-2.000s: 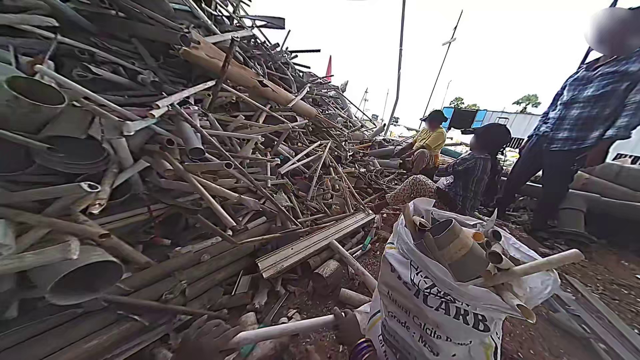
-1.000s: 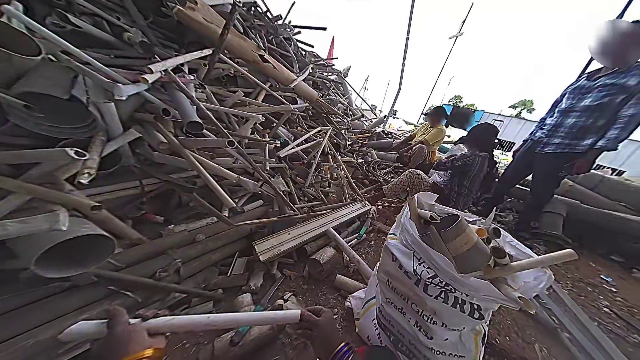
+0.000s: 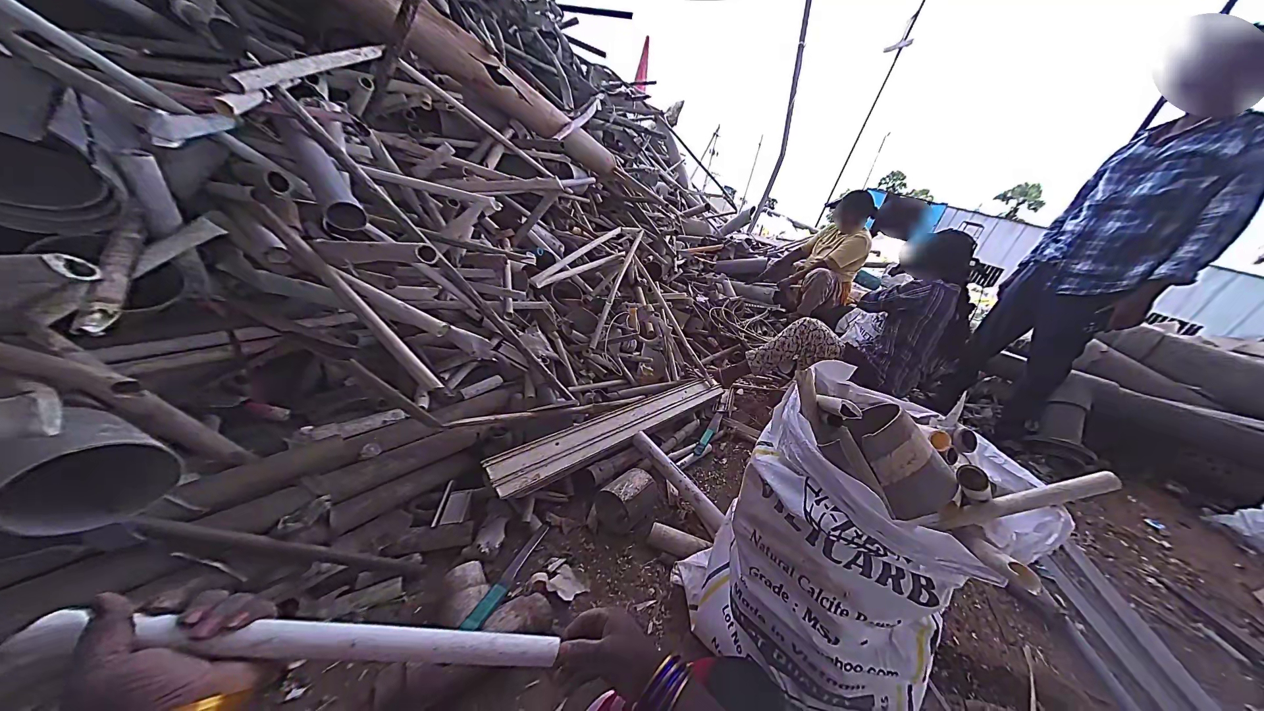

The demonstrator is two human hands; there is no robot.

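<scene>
A white plastic pipe (image 3: 365,640) lies level across the bottom left of the view. My left hand (image 3: 163,647) is closed round it near its left part, a yellow bangle at the wrist. At the pipe's right end is my right hand (image 3: 607,647), its fingers against the cut end; dark and coloured bangles ring that wrist. Just behind the pipe, a saw or long knife with a green handle (image 3: 486,604) rests on the ground, blade pointing up and right. Right of my right hand stands a printed white woven sack (image 3: 820,573), full of pipe offcuts (image 3: 904,459).
A tall heap of scrap pipes (image 3: 464,227) rises at the left and centre. A flat ribbed plastic panel (image 3: 602,434) lies before it. Two seated people (image 3: 908,321) and a standing person (image 3: 1116,217) are beyond the sack. Large pipes (image 3: 1165,405) lie at the far right.
Two seconds ago my hands were close together near the bottom centre; my left hand is now farther left along the pipe. The pipe has shifted left, then slightly back right.
</scene>
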